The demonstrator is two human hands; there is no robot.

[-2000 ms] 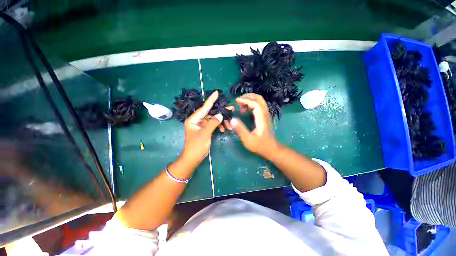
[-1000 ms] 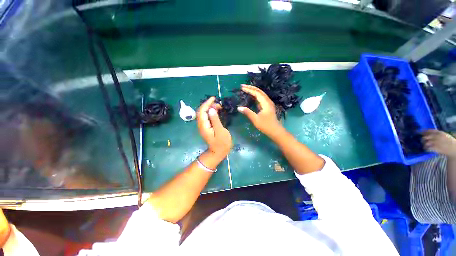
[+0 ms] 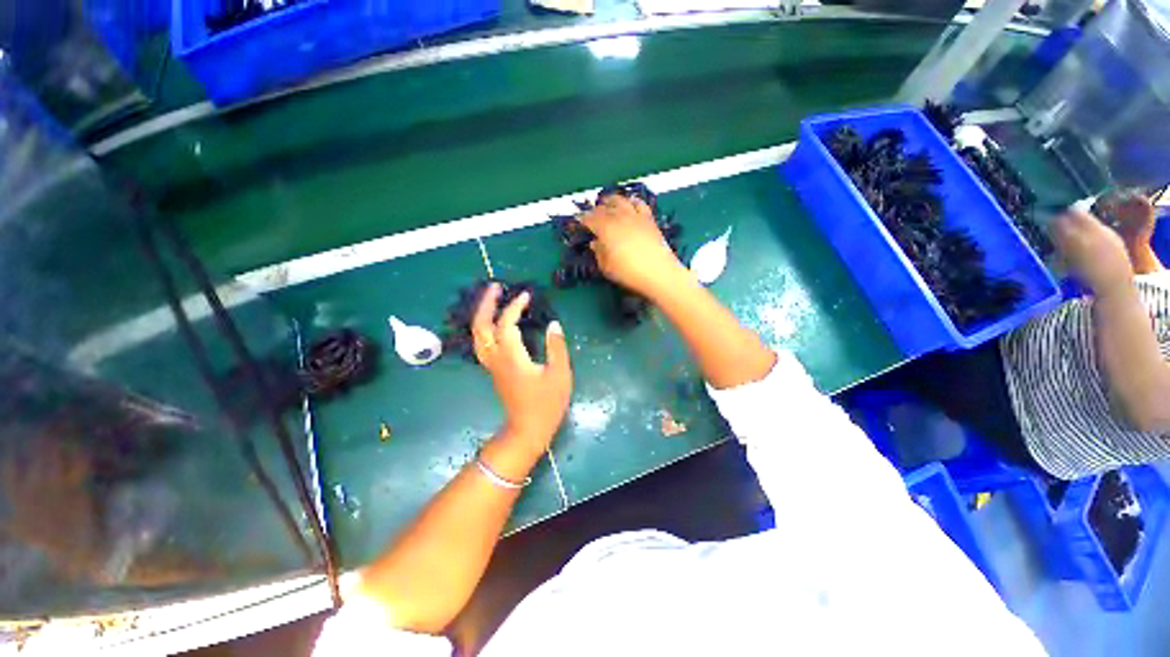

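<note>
My left hand (image 3: pixel 524 366) is over a spiky cluster of black pieces (image 3: pixel 530 308), fingers spread and curled; its fingertips partly cover the cluster, and I cannot tell whether it grips a piece. My right hand (image 3: pixel 626 244) reaches into the larger heap of black pieces (image 3: pixel 577 263), fingers pointing down into it; whether a piece is pinched is hidden. A white squeeze bottle (image 3: pixel 416 343) lies left of my left hand. Another white bottle (image 3: pixel 711 257) lies right of the heap.
A blue crate (image 3: pixel 857 276) full of black pieces stands at the right. A small dark bunch (image 3: pixel 336 362) lies far left beside the clear panel (image 3: pixel 141 385). A person in a striped top (image 3: pixel 1091 385) is at the right. Another blue crate (image 3: pixel 347 39) is at the upper left.
My hands have moved apart. My right hand has gone from in front of me onto the large heap; my left is now over the small cluster. The view has shifted, showing more on the right.
</note>
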